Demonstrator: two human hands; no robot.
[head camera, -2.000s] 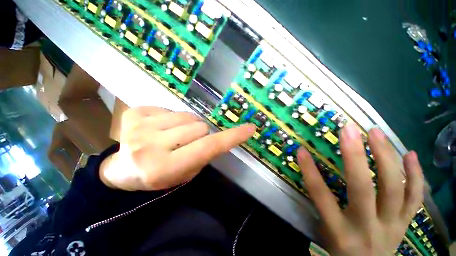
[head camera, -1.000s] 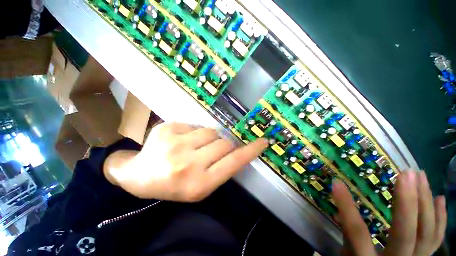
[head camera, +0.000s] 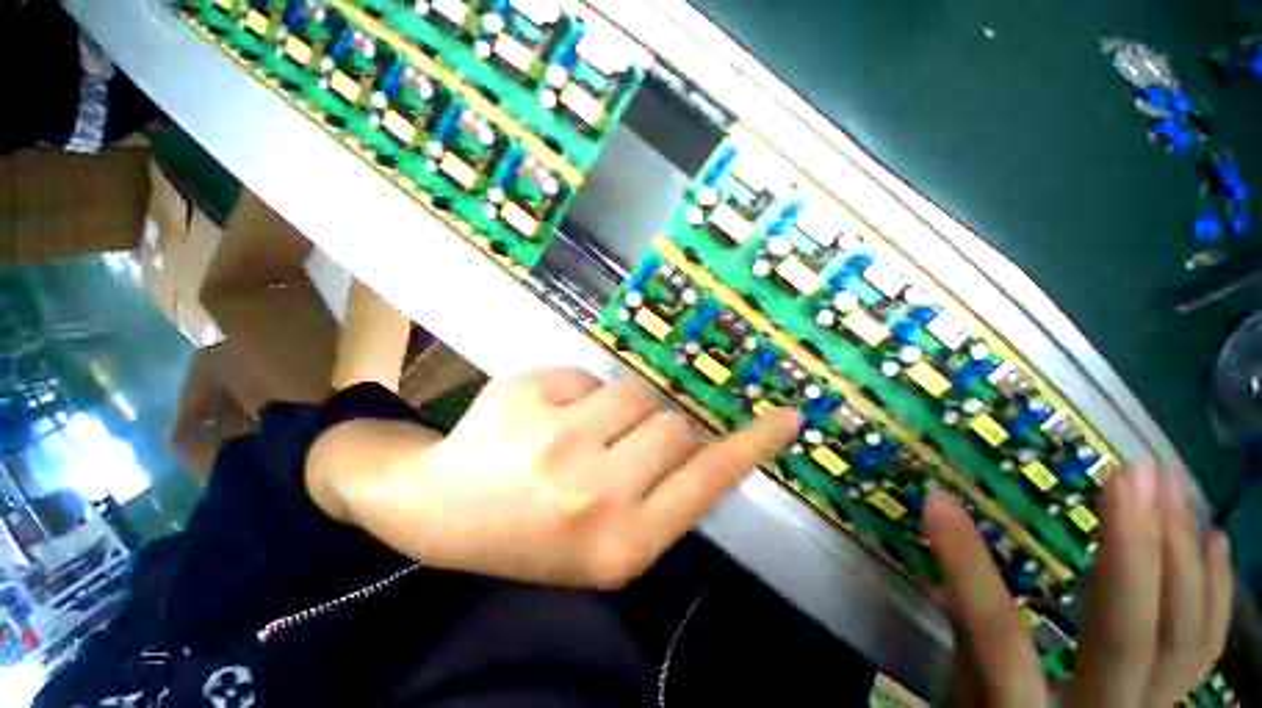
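A green circuit board panel (head camera: 830, 374) with yellow blocks, blue parts and small capacitors lies on the metal-railed conveyor (head camera: 346, 221). My left hand (head camera: 568, 484) reaches in from the lower left, its index fingertip on the lower row of components; its other fingers are curled and no held part shows. My right hand (head camera: 1121, 595) lies over the panel's right end with fingers spread, partly cut off by the bottom edge; no held part shows. A second panel (head camera: 457, 125) lies further up left, past a dark gap.
Loose blue and silvery parts (head camera: 1176, 125) lie on the green bench mat (head camera: 955, 125). A round shiny object (head camera: 1239, 380) is at the right edge. Brown cardboard boxes (head camera: 270, 291) stand at the left. A dark sleeve shows at the upper left.
My left index finger has moved right along the lower row of the panel. My right hand has moved towards the panel's right end. The view has shifted slightly.
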